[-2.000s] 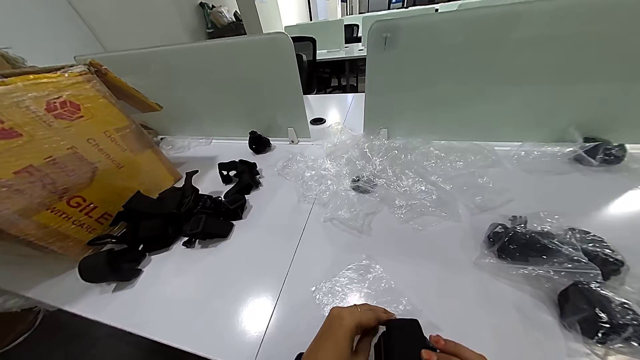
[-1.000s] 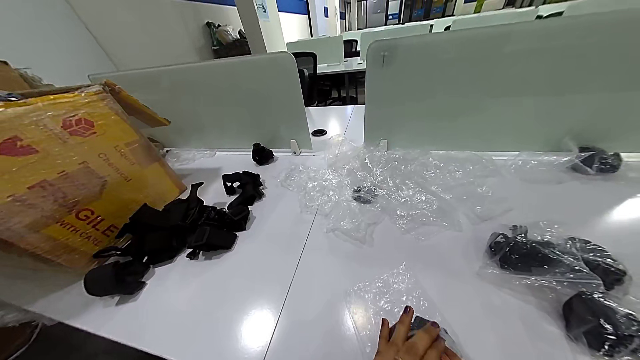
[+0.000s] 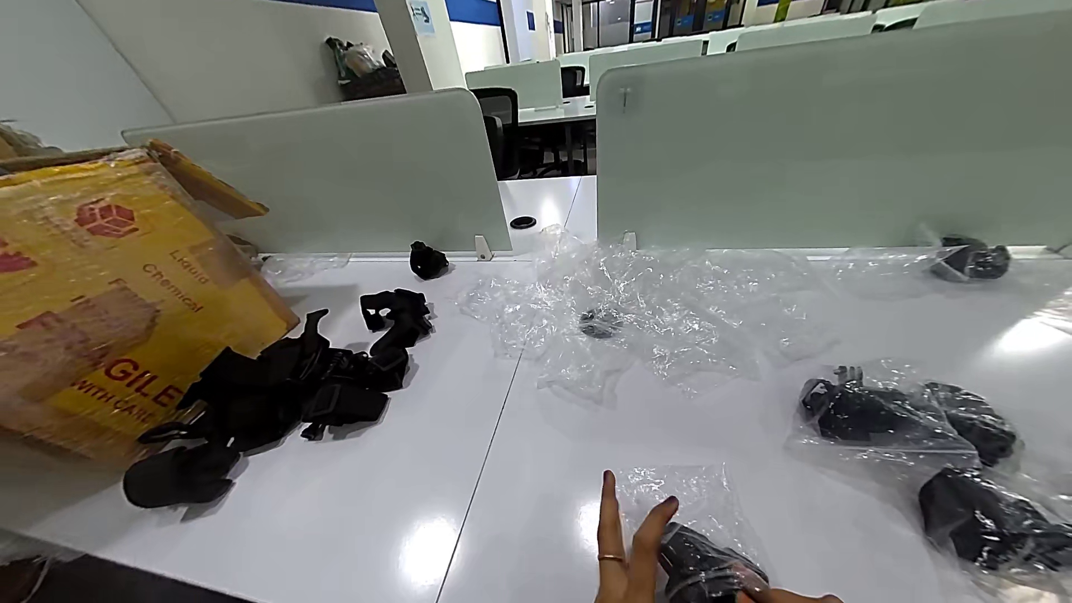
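At the lower edge, a black plastic part point(image 3: 703, 565) lies in or on a clear plastic bag point(image 3: 682, 494). My left hand point(image 3: 632, 544) is beside it on the left, fingers spread, a ring on one finger. My right hand point(image 3: 783, 590) is mostly cut off by the bottom edge; its fingertips touch the part's right end, and whether they grip it is unclear. Several loose black plastic mounts and straps point(image 3: 268, 394) are piled on the left of the white table. Bagged black parts point(image 3: 879, 414) lie on the right.
A yellow cardboard box point(image 3: 126, 285) stands at the left. Crumpled clear bags point(image 3: 653, 301) spread across the middle. A small black part point(image 3: 428, 260) sits near the left divider point(image 3: 335, 176); another bagged part point(image 3: 971, 258) is by the right divider point(image 3: 821, 142). More bagged parts point(image 3: 988, 519) are at the lower right.
The black part is now seen with the clear bag around or under it. My left hand, over the part one second ago, is now at its left with fingers spread.
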